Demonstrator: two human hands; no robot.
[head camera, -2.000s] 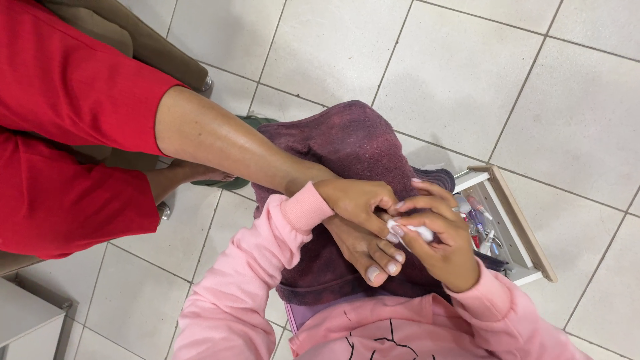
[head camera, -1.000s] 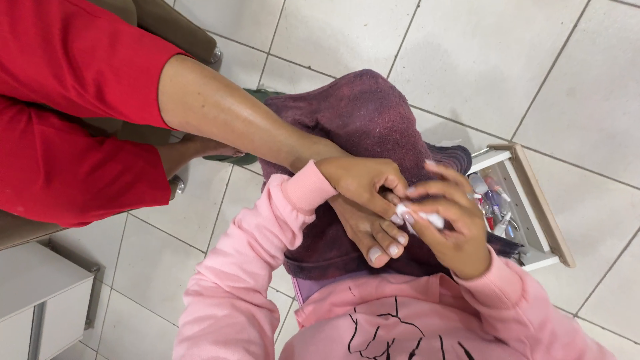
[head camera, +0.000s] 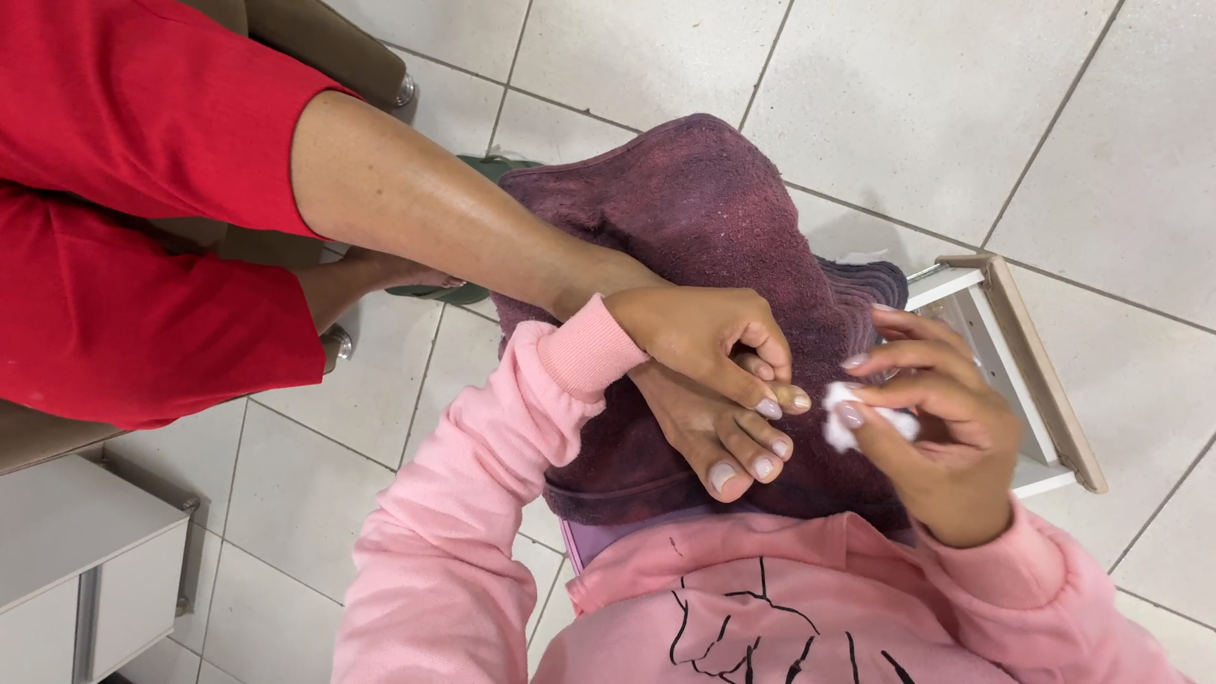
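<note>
My left hand (head camera: 708, 337) rests over another person's bare foot (head camera: 698, 418), thumb and fingers gripping one of the smaller toes. Pale polish shows on the toenails. To the right, clear of the toes, my right hand (head camera: 940, 408) pinches a white cotton wad (head camera: 841, 427) between thumb and fingers. Under the foot a dark maroon towel (head camera: 703, 218) lies across my lap. The person's leg (head camera: 427, 209) comes in from the upper left, out of a red trouser leg.
An open drawer (head camera: 1031, 370) stands at the right, its contents mostly behind my right hand. A white cabinet (head camera: 85, 541) is at the lower left. The person's other foot (head camera: 380, 271) is by a green sandal (head camera: 442, 293) on the tiled floor (head camera: 912, 104), near a brown seat (head camera: 323, 47).
My right hand has moved right with the cotton wad, away from the toes, where it was beside my left hand. My left hand has stayed on the foot.
</note>
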